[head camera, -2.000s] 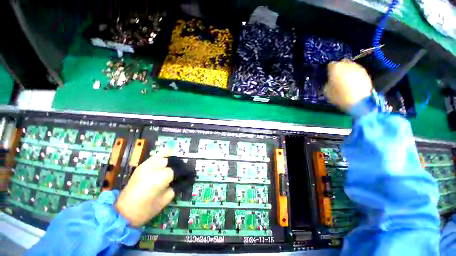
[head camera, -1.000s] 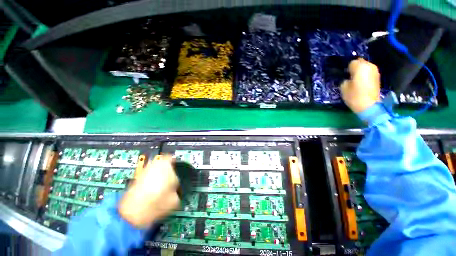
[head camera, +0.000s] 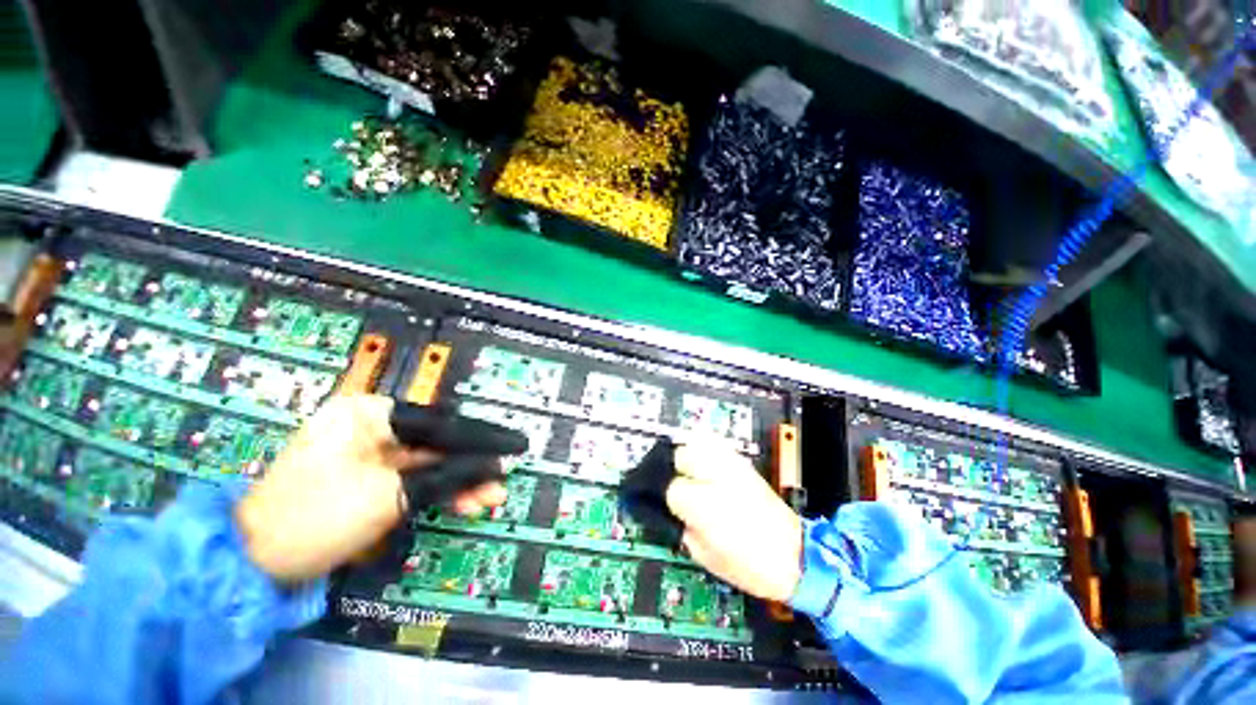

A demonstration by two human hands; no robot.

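The black carrier pallet [head camera: 517,642] holds rows of small green circuit boards [head camera: 588,583] below me. My left hand [head camera: 338,482] is over the pallet's left side, its black-covered fingers pointing right, low over the middle rows. My right hand [head camera: 737,530] is over the right part of the same pallet, its black-covered fingertips bent down close to the boards in the middle rows. The fingertips hide any small part in either hand. Both sleeves are light blue.
Behind the pallet, bins hold coppery [head camera: 420,48], yellow [head camera: 595,152], dark [head camera: 765,200] and blue components [head camera: 912,262]. A loose component pile [head camera: 393,163] lies on the green mat. Pallets with boards [head camera: 145,365] flank this one. A blue coiled cord [head camera: 1061,255] hangs at right.
My right hand has come from the blue component bin down and left to the boards. My left hand stays over the pallet's left side, its black-covered fingers now pointing right. The view has tilted.
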